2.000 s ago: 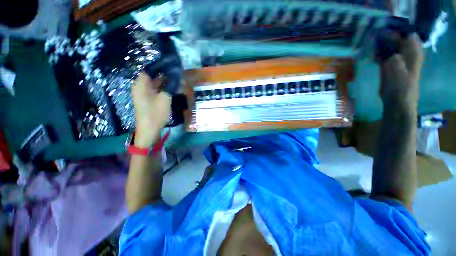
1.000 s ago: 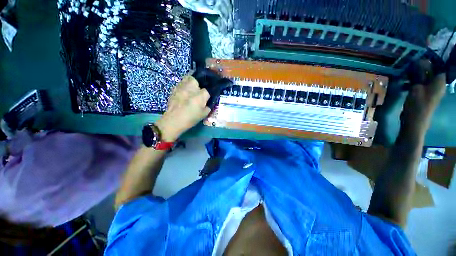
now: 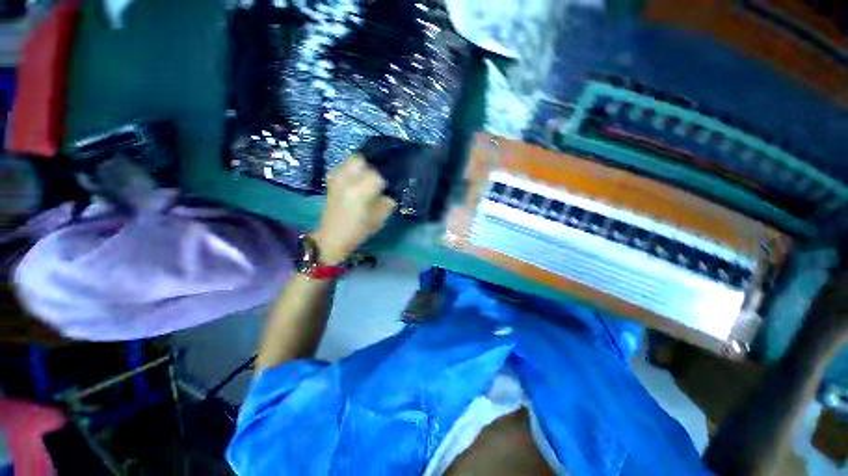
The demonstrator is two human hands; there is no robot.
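An orange jig (image 3: 595, 167) lies tilted on the green bench. It holds a silver ribbed bar (image 3: 595, 260) with a row of small black components (image 3: 618, 228) along its upper part. My left hand (image 3: 372, 191), with black coverings on the fingers, is over the right part of the screw tray, left of the jig. Its fingertips are blurred, so I cannot tell if they hold anything. The tray (image 3: 321, 139) holds a mass of tiny silver screws and dark strands with white ends. My right forearm reaches up the right edge; the right hand is cut off by the frame.
A teal comb-shaped frame (image 3: 693, 153) lies behind the orange jig. A whitish crumpled wrap (image 3: 507, 93) is behind the jig's left end. Another orange-brown board (image 3: 693, 19) is at the upper right. A person in a light purple garment (image 3: 158, 270) is at the left, near a red shape (image 3: 42, 79).
The view has turned and shifted left, so the bench things appear further right and tilted. My left hand has moved from the jig's left end onto the screw tray. My right hand has left the picture.
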